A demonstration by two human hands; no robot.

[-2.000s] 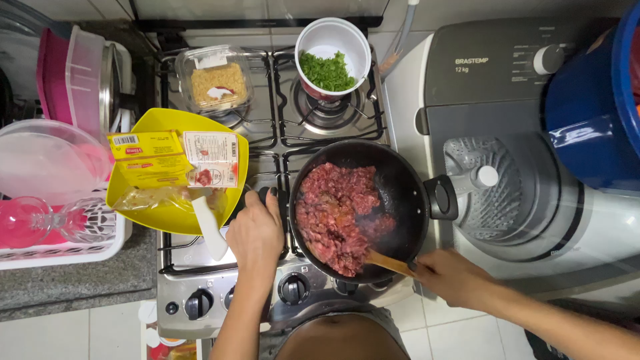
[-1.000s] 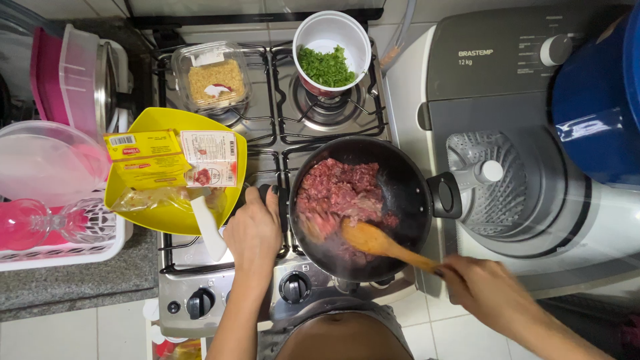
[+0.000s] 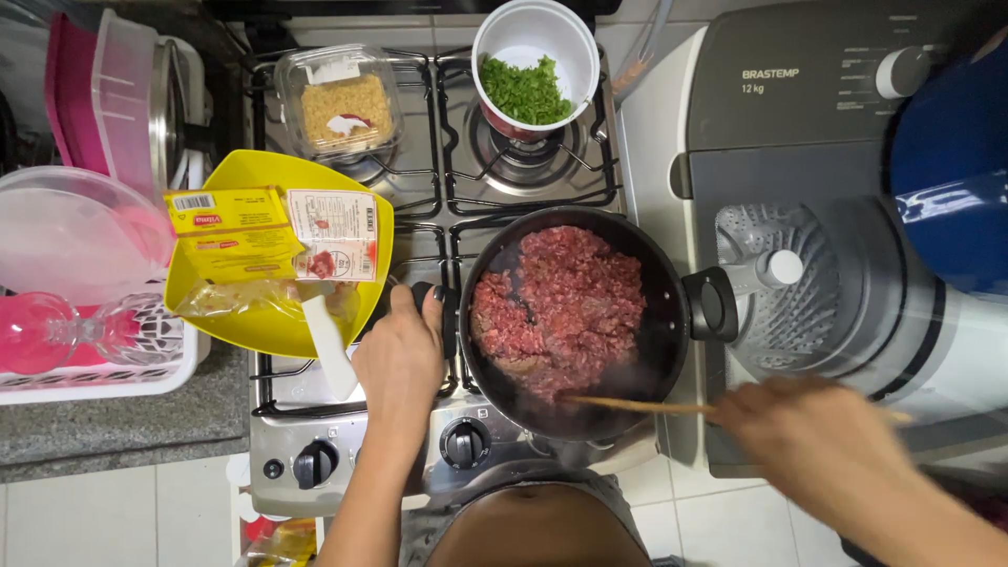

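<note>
A black two-handled pan (image 3: 669, 378) sits on the front right burner, with ground meat (image 3: 583, 299) in it, mostly pink and browned in patches. Faint steam rises near its lower edge. My left hand (image 3: 405, 342) grips the pan's left handle. My right hand (image 3: 795, 425), blurred, holds a wooden spoon (image 3: 638, 405) to the right of the pan, its far end at the lower edge of the meat. A yellow bowl (image 3: 378, 276) with opened packets and a white-handled utensil (image 3: 327, 346) stands just left of my left hand.
Behind the pan on the stove (image 3: 441, 181) are a white pot (image 3: 591, 63) with chopped greens and a clear plastic box (image 3: 386, 102) of crumbly food. A dish rack (image 3: 189, 354) stands left. At right, an open washing machine (image 3: 701, 236) carries a blue container (image 3: 953, 173).
The meat is spread differently in the pan. The spoon was over the meat a second ago and is now at its lower edge, and my right hand has moved down. My left hand stays at the handle.
</note>
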